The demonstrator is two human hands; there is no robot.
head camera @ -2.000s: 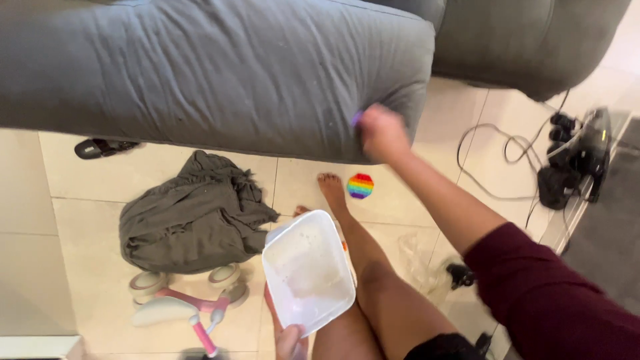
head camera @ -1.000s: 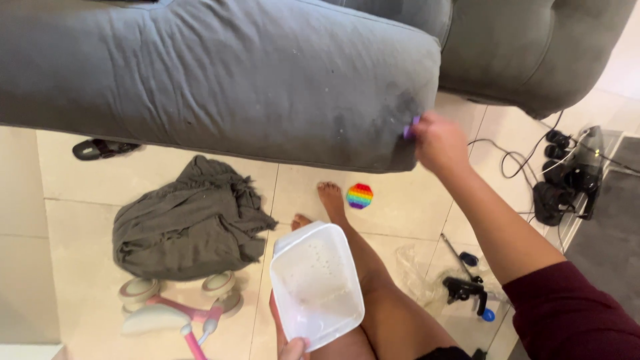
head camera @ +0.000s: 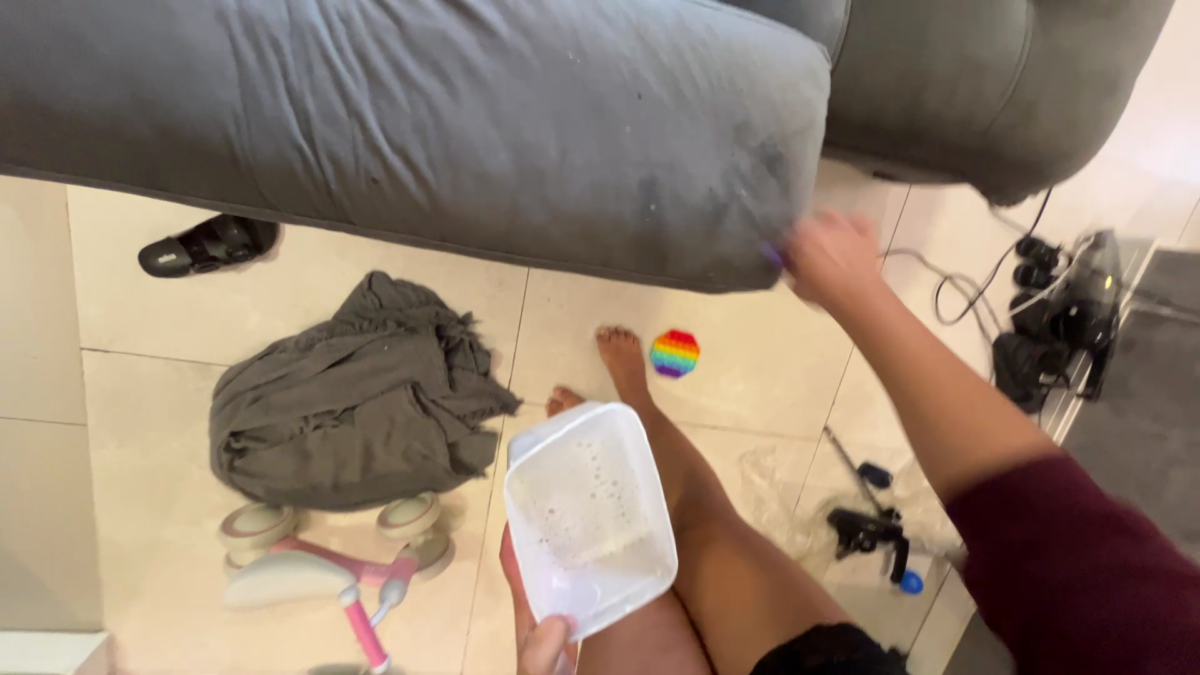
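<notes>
My left hand (head camera: 544,637) grips the near edge of a white plastic tub (head camera: 591,516), which holds a little cloudy liquid with bubbles. The tub is tilted above my legs. My right hand (head camera: 832,258), somewhat blurred, is closed on a small purple object (head camera: 773,254), mostly hidden by the fingers, so its kind cannot be told. That object is against the end of a grey fabric sofa cushion or armrest (head camera: 562,141). Darker, damp-looking patches and small pale specks show on the fabric near this end.
On the tiled floor lie a crumpled dark grey cloth (head camera: 356,403), a black sandal (head camera: 211,247), a rainbow pop-it toy (head camera: 675,353) and a pink-and-white ride-on toy (head camera: 347,572). Cables and black equipment (head camera: 1059,314) are at the right, with a black device (head camera: 867,534) nearer my sleeve.
My right hand has moved from the lower edge of the grey upholstery to its right end, still holding the purple object. My left hand keeps its hold on the tub.
</notes>
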